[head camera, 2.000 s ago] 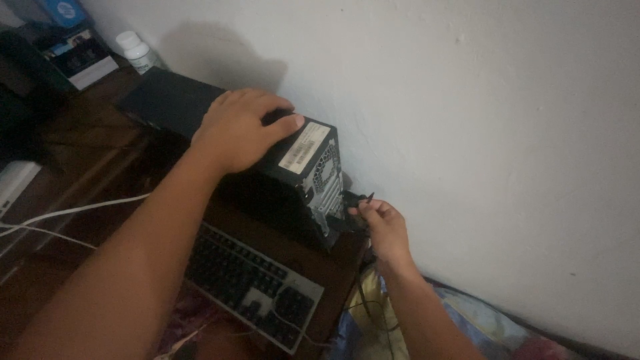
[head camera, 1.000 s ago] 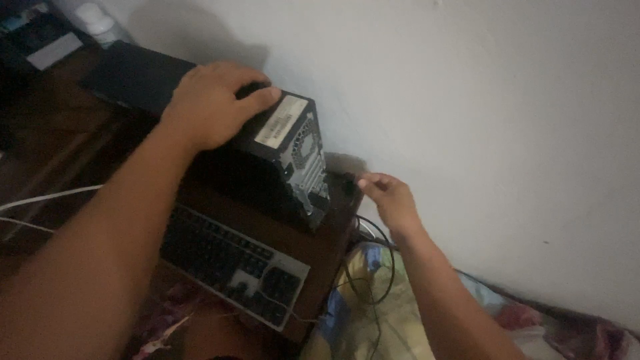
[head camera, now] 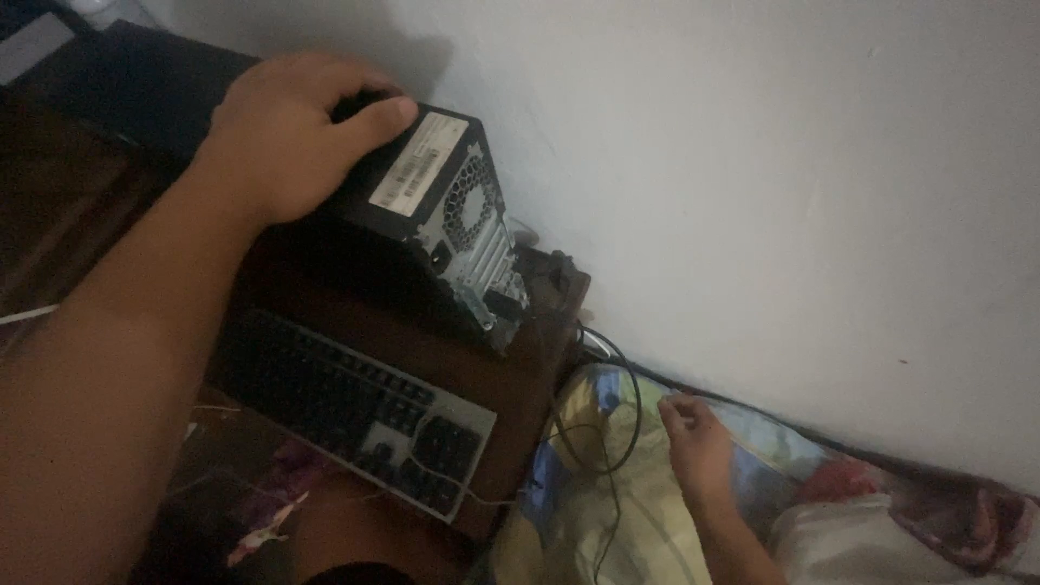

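A black desktop computer tower (head camera: pixel 357 219) lies along the wooden desk beside the wall, its metal rear panel (head camera: pixel 479 227) with vents and ports facing right. On its top surface rests my left hand (head camera: pixel 292 130), thumb apart from the fingers, next to a white label (head camera: pixel 418 162) that bears writing. My right hand (head camera: pixel 697 431) is off to the lower right, over patterned bedding, with its fingertips curled near the thumb; whether something small is between them cannot be told. A black cable (head camera: pixel 638 406) hangs in a loop between the tower's rear and my right hand.
A keyboard with a light frame (head camera: pixel 479 422) lies on the desk (head camera: pixel 528 366) in front of the tower. Colourful bedding (head camera: pixel 634 504) spreads beyond the desk's right edge, against the pale wall (head camera: pixel 731 179). Part of a white bottle (head camera: pixel 101 10) shows at upper left.
My right hand has moved from close behind the tower's rear panel down and right over the bedding. My left hand has stayed on the tower. The view has shifted.
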